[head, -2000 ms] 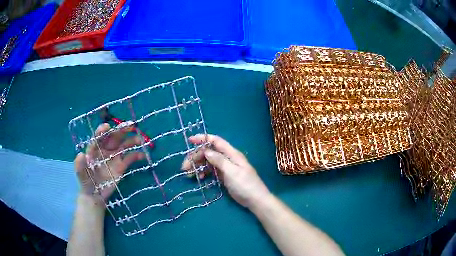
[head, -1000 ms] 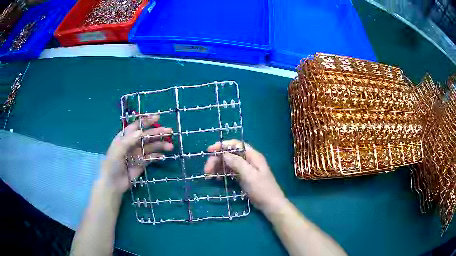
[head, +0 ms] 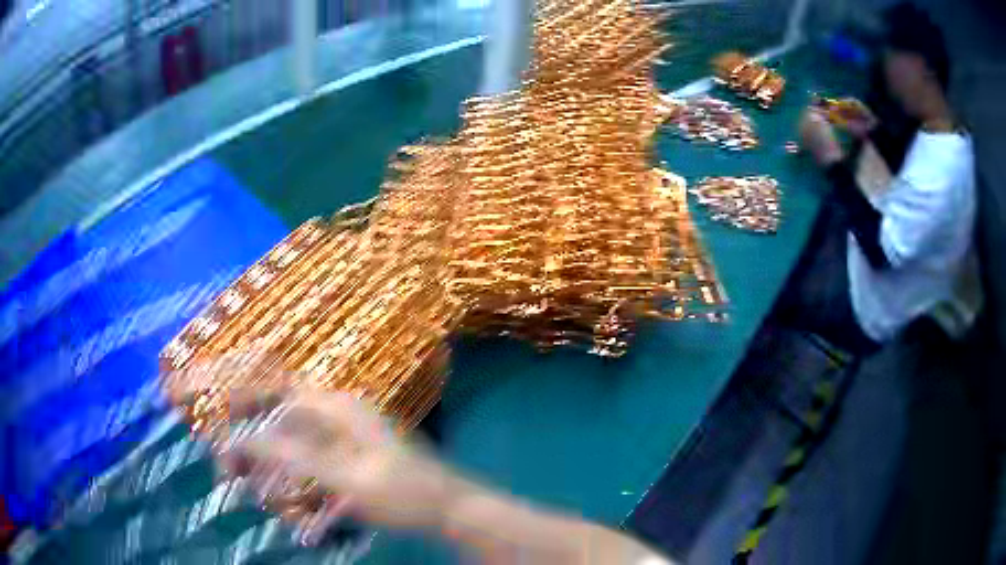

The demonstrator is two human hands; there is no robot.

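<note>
My right hand is strongly blurred at the lower left, over the near end of the stack of sprue frames. Its forearm comes in from the bottom edge. Pale streaks lie around and below the fingers, and I cannot tell whether the hand holds a frame. The stack is copper-gold and layered. My left hand cannot be made out. The red-handled cutters do not show.
A big copper-gold heap of runners adjoins the stack. Blue bins are at left. Small parts lie in piles beyond, near another frame bundle. A person in a white top works at the table's right edge.
The view has swung right, bringing the heap and the other person into view. My left hand and the held silvery frame no longer show clearly. My right hand is now by the stack.
</note>
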